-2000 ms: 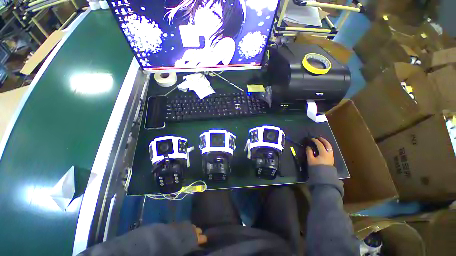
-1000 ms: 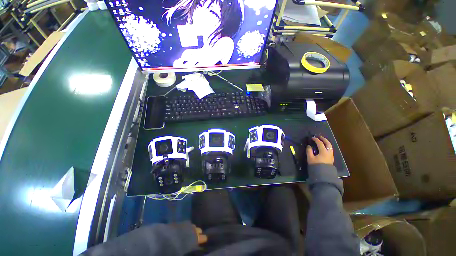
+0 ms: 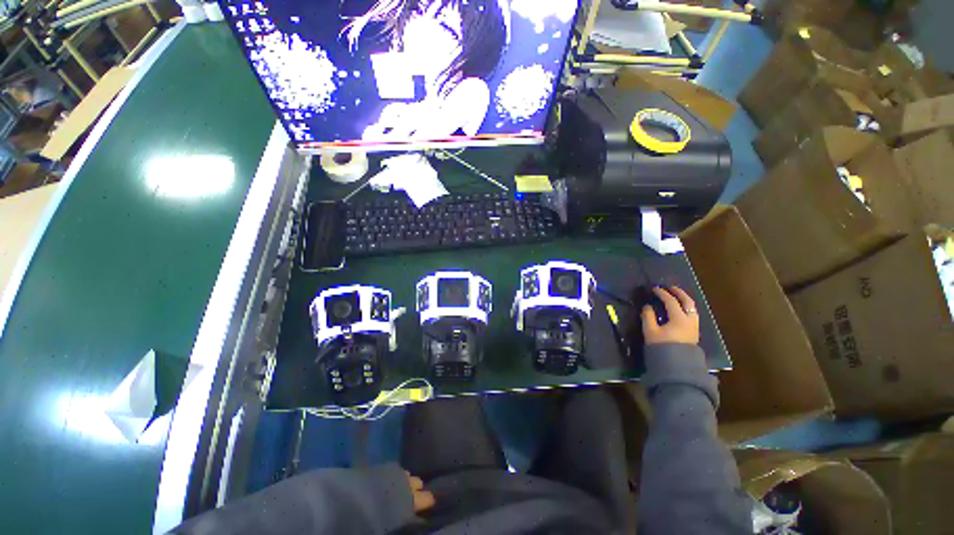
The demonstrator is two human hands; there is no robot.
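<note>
My right hand rests over a small black mouse at the desk's right edge, covering part of it. My left hand lies at my lap, mostly hidden by the sleeve; only some fingers show. Three white and black dome cameras stand in a row on the desk: left, middle and right. A thin cable with a yellow piece lies at the front edge. The monitor shows an anime-style wallpaper.
The keyboard lies below the monitor, with a smartphone-like black rectangle at its left. A black printer holds a yellow tape roll. Open cartons stand at the right. A green conveyor with a metal edge runs along the left.
The camera heads, mainly the left and middle ones, have turned slightly, and lights show on the left one. My right hand has stayed on the mouse.
</note>
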